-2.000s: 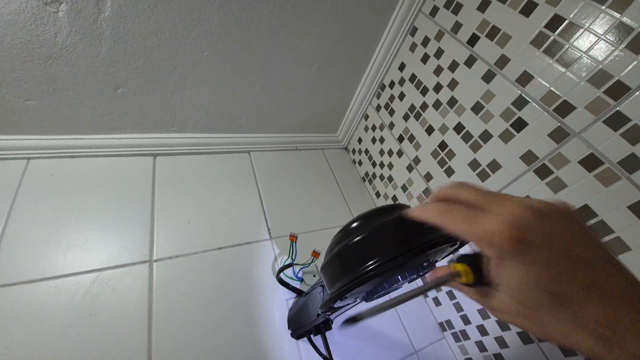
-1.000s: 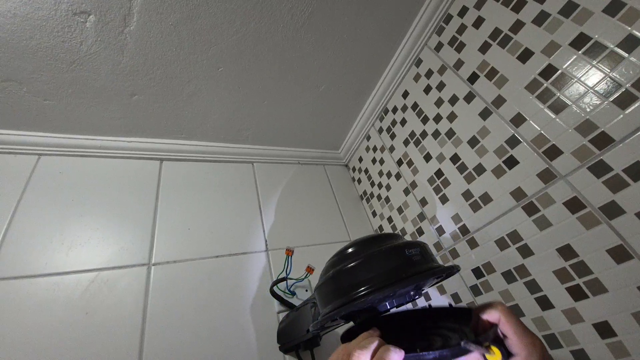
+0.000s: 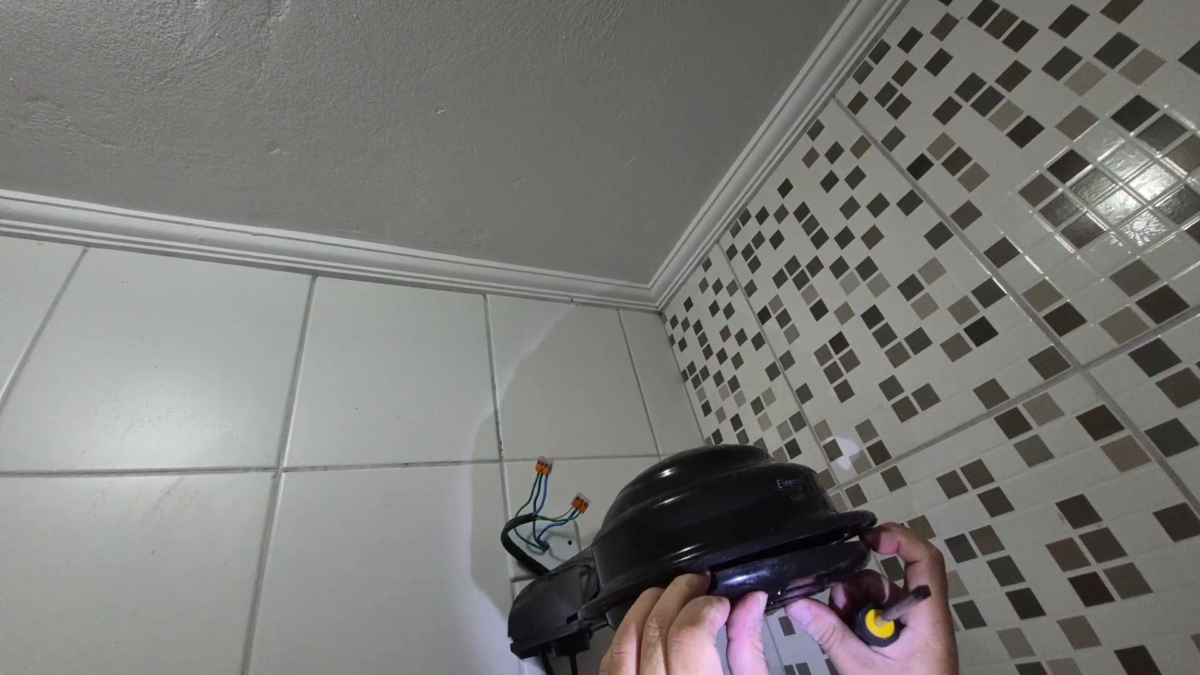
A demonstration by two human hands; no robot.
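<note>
A black electric shower unit (image 3: 703, 506) with a domed top juts from the white tiled wall at the lower middle. Beneath the dome a black round lower part (image 3: 792, 574) sits against it, with a dark gap between the two rims. The fingers of my left hand (image 3: 680, 623) press on the lower part's front edge. My right hand (image 3: 900, 600) grips its right edge and the rim, and also holds a screwdriver (image 3: 881, 623) with a black and yellow handle in the palm.
Left of the unit, blue and green wires with orange lever connectors (image 3: 544, 467) come out by the wall beside a black cable (image 3: 511, 539). A mosaic tiled wall (image 3: 937, 328) stands close on the right. White moulding (image 3: 375, 258) runs under the grey ceiling.
The black lower part, apart from the dome a second ago, now lies up against it. My left hand has come into view since two seconds ago.
</note>
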